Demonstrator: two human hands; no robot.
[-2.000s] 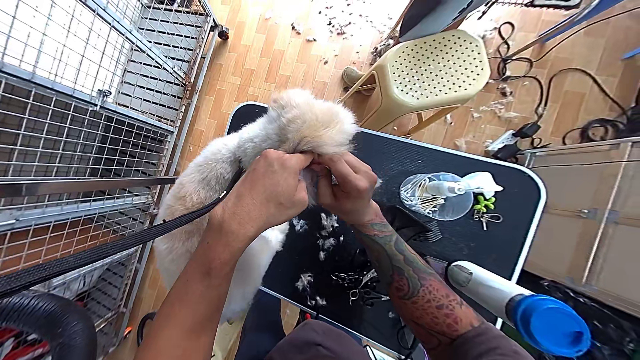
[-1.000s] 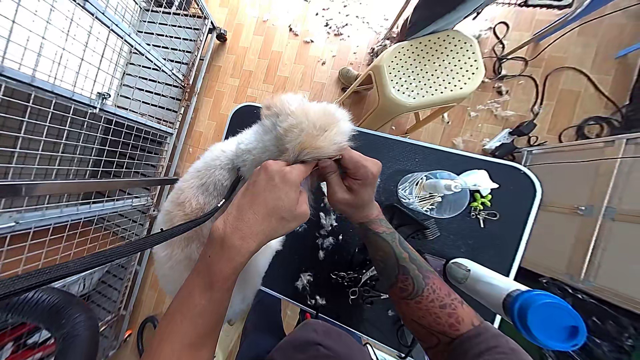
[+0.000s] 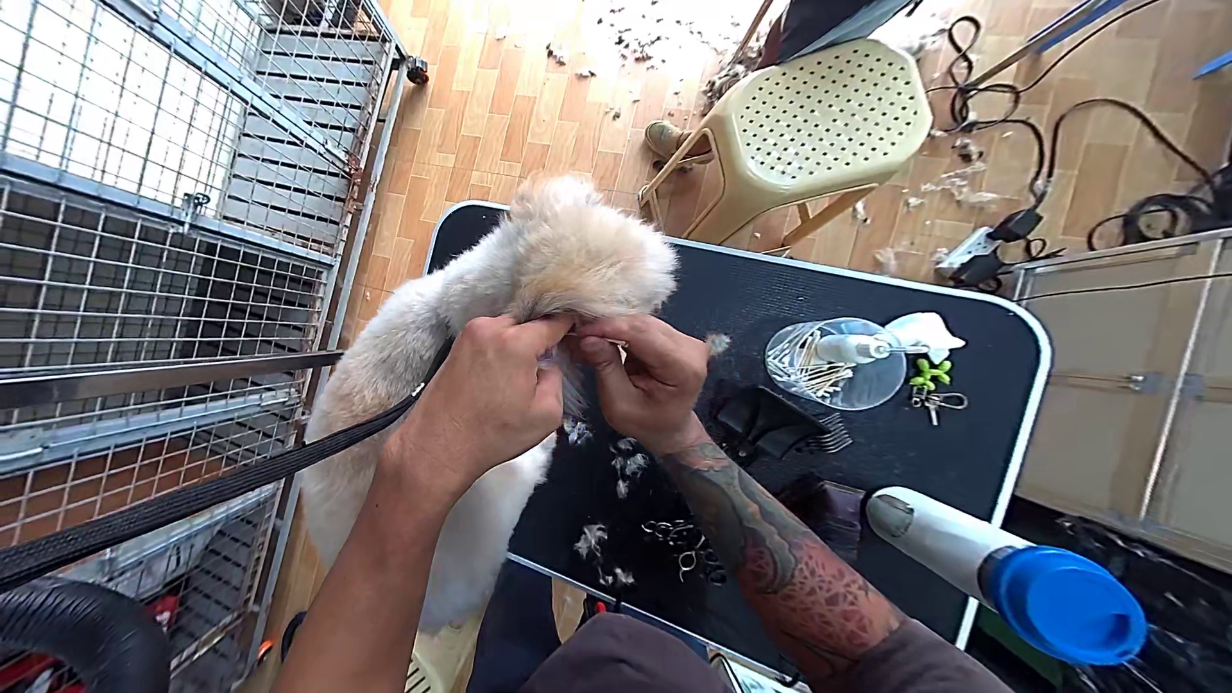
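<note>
A fluffy cream-and-white dog (image 3: 385,337) sits at the left end of a black grooming table (image 3: 924,462), a black strap (image 3: 289,462) running to its neck. My left hand (image 3: 491,390) pinches at the side of its head, low on the fur, its fingers closed on what seems to be the ear. Beside it, my right hand (image 3: 650,375) holds a thin pale stick, perhaps a cotton swab, between thumb and fingers, pointing toward that spot. The stick's tip and the skin there are hidden. Right of my hands stands a clear round container (image 3: 784,361) with cotton swabs and a small white bottle (image 3: 847,348).
Scissors (image 3: 688,558), black clipper combs (image 3: 770,423) and fur tufts (image 3: 592,539) lie on the table. A white-and-blue cylindrical device (image 3: 934,525) is at its right edge. Wire cages (image 3: 173,260) line the left. Beyond the table are a plastic stool (image 3: 828,125), a person's shoe (image 3: 664,140) and cables (image 3: 1044,144).
My right hand has turned, and the thin stick in its fingers now shows. The dog's head has shifted slightly. My left hand stays at the dog's head.
</note>
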